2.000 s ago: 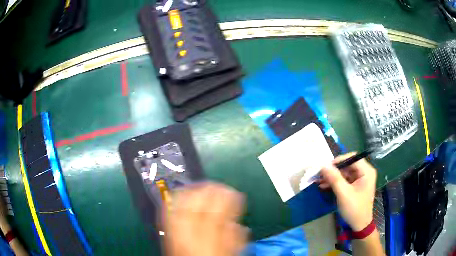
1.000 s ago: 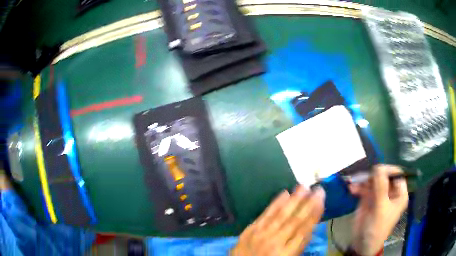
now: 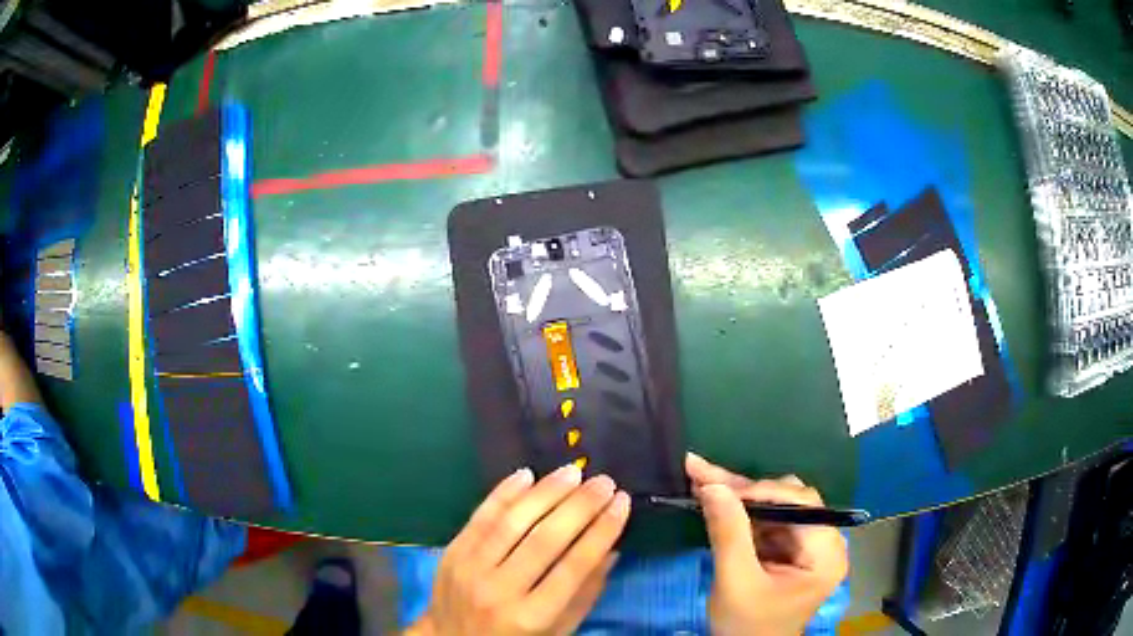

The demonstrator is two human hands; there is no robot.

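Note:
A phone mid-frame [image 3: 594, 336] lies on a dark foam pad [image 3: 478, 360], with an orange flex strip [image 3: 563, 355] at its centre and two pale angled strips near its top. My left hand [image 3: 537, 553] rests flat over the phone's lower end and hides it; whether anything is under the fingers I cannot tell. My right hand [image 3: 770, 547] holds thin black tweezers [image 3: 801, 512], their tip pointing left at the phone's lower right edge, beside my left fingertips. The white adhesive sheet [image 3: 897, 338] lies to the right, over black pieces on blue film.
Stacked phone assemblies on foam pads [image 3: 714, 112] stand beyond the phone. A clear component tray [image 3: 1081, 224] is at the far right. Black strips on blue film [image 3: 193, 311] run down the left. Another person's blue sleeve [image 3: 62, 522] is at the lower left. The bench edge curves below.
Both hands have moved left from the adhesive sheet to the phone's lower end, with the tweezers still in my right hand. The camera view has shifted, so the bench things sit elsewhere in frame.

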